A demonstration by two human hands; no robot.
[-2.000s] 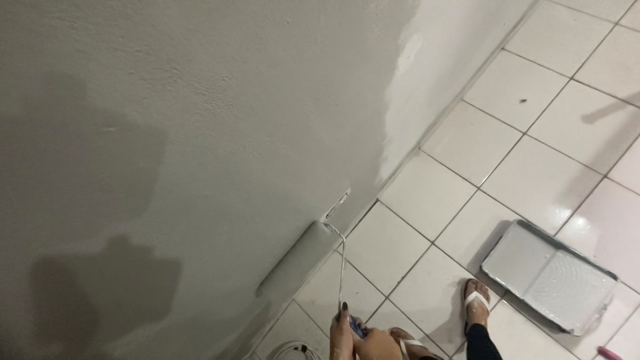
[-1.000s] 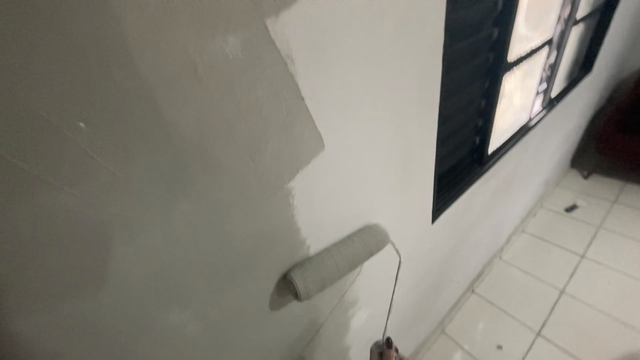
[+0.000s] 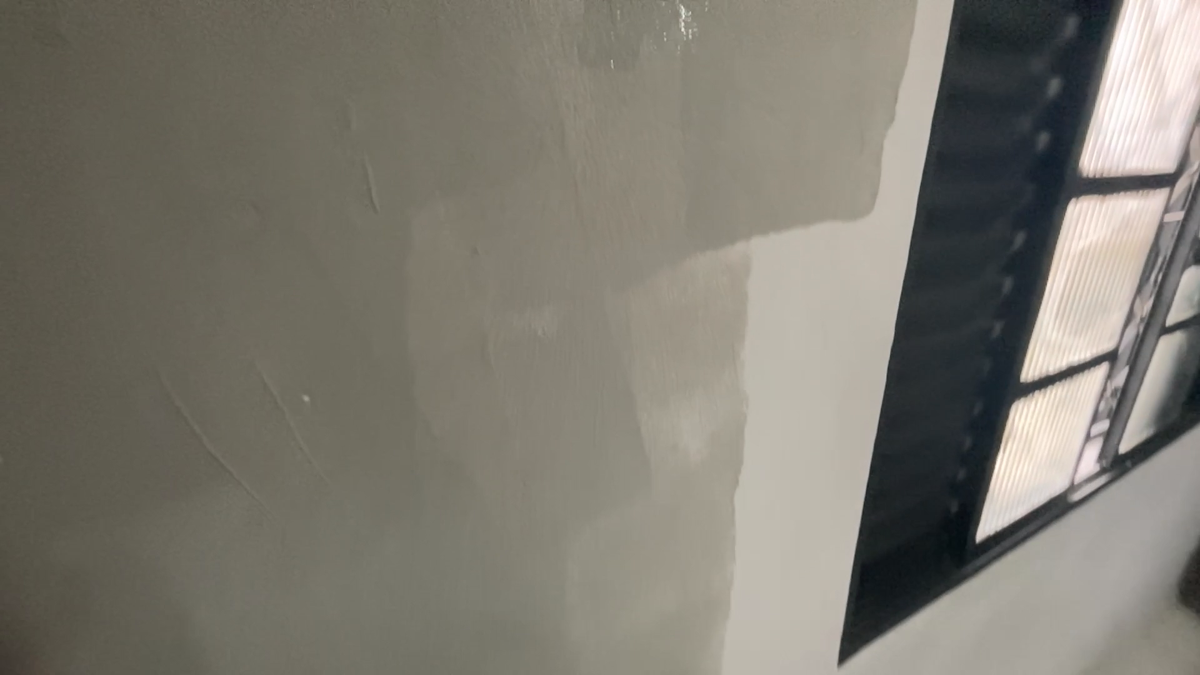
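Observation:
Grey-green paint (image 3: pixel 281 281) covers the wall across the left and middle of the head view. Its uneven right edge borders a strip of white wall (image 3: pixel 806 375). Paler, streaky patches (image 3: pixel 689 347) show near that edge, and a shiny, wet-looking spot (image 3: pixel 680 23) lies at the top. Thin raised lines run down the painted surface at the left. Neither of my hands is in the picture, and the paint roller is out of view too.
A window with a dark frame (image 3: pixel 900 375) and ribbed glass panes (image 3: pixel 1092 281) fills the right side. White wall (image 3: pixel 1050 600) continues below it. A dark object, cut off, is at the right edge.
The view has swung up from the floor, paint tray and feet to the wall and window. The paint roller and the hand on its handle, seen a second ago, have left the picture.

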